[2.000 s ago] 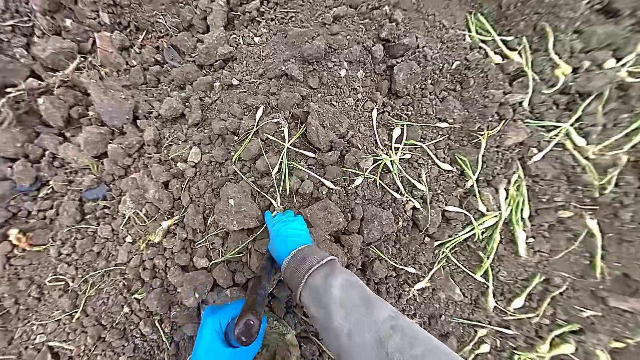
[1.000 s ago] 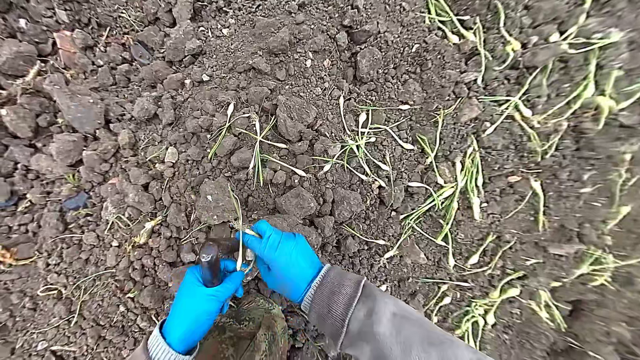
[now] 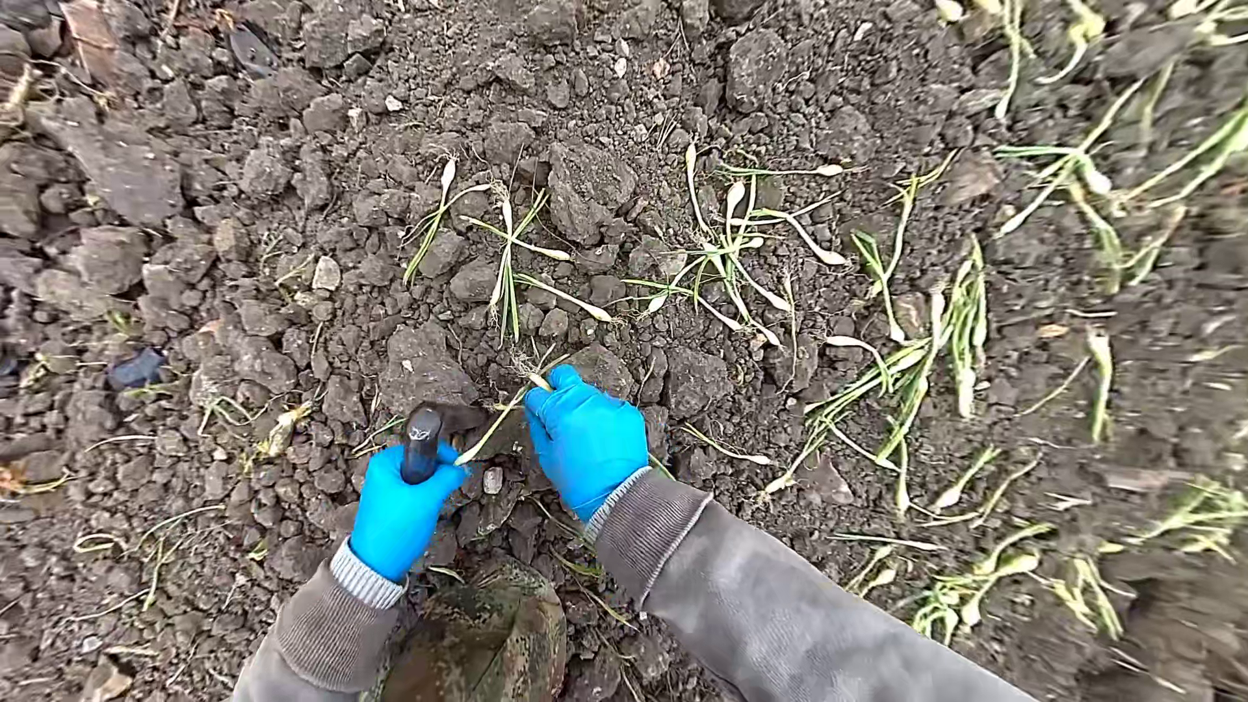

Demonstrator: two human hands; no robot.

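Note:
My left hand [image 3: 400,507], in a blue glove, grips the dark handle of a tool [image 3: 422,444]; whatever lies beyond the handle is hard to make out against the soil. A pale plant bulb with a thin green stalk [image 3: 492,426] slants between both hands, its lower end at the left hand's fingers. My right hand [image 3: 588,439], gloved in blue too, pinches a small bulb plant [image 3: 538,380] by its pale end, roots outward. Just above the hands lie loose bulb plants [image 3: 507,244], and a further bunch [image 3: 731,253] is up and to the right.
Lumpy brown soil surrounds the hands, with a large clod [image 3: 424,369] just above the left one. More uprooted bulb plants [image 3: 916,375] are strewn across the right side. A camouflage-patterned knee [image 3: 478,634] shows at the bottom. Dark blue fragments [image 3: 136,370] lie at left.
My hands, close together a second ago, are now farther apart. Two seconds ago the right hand was at the plants above the tool. The view has shifted somewhat.

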